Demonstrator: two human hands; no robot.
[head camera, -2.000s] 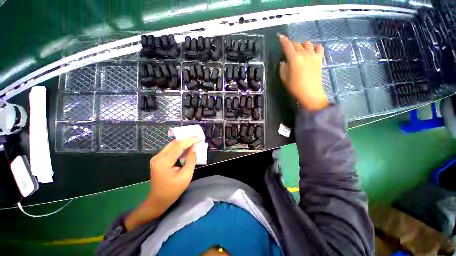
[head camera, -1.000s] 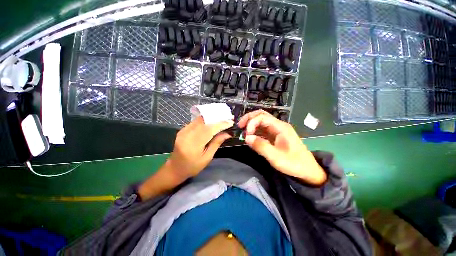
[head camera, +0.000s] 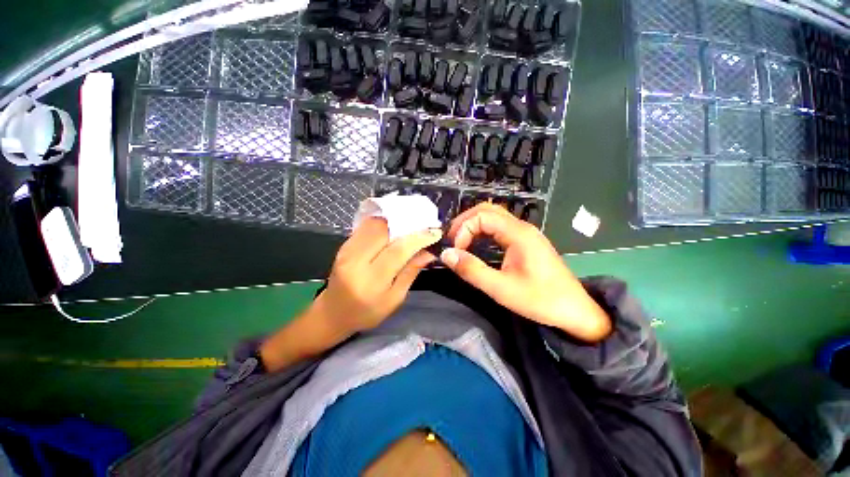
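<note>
My left hand (head camera: 373, 270) holds a curled white sheet (head camera: 403, 216) over the lower edge of the near tray. My right hand (head camera: 513, 265) meets it, thumb and forefinger close to the left fingertips. A small dark part (head camera: 445, 244) shows between the fingertips, mostly hidden; which hand bears it is hard to tell. The clear near tray (head camera: 250, 130) lies just beyond the hands. Black parts (head camera: 424, 147) stand loosely in its middle and right pockets; a few stand in one pocket further left. The left pockets show a bare textured base.
A second clear tray (head camera: 673, 130) lies at the right, with black parts (head camera: 829, 121) at its far side. A small white square (head camera: 585, 221) lies between the trays. At left are a white strip (head camera: 99, 168), a white roll (head camera: 35, 133) and a white device (head camera: 67, 246) with a cable.
Since two seconds ago, my right hand has come from between the trays to my left hand at the white sheet. Over the last second both hands have stayed together, with small finger shifts.
</note>
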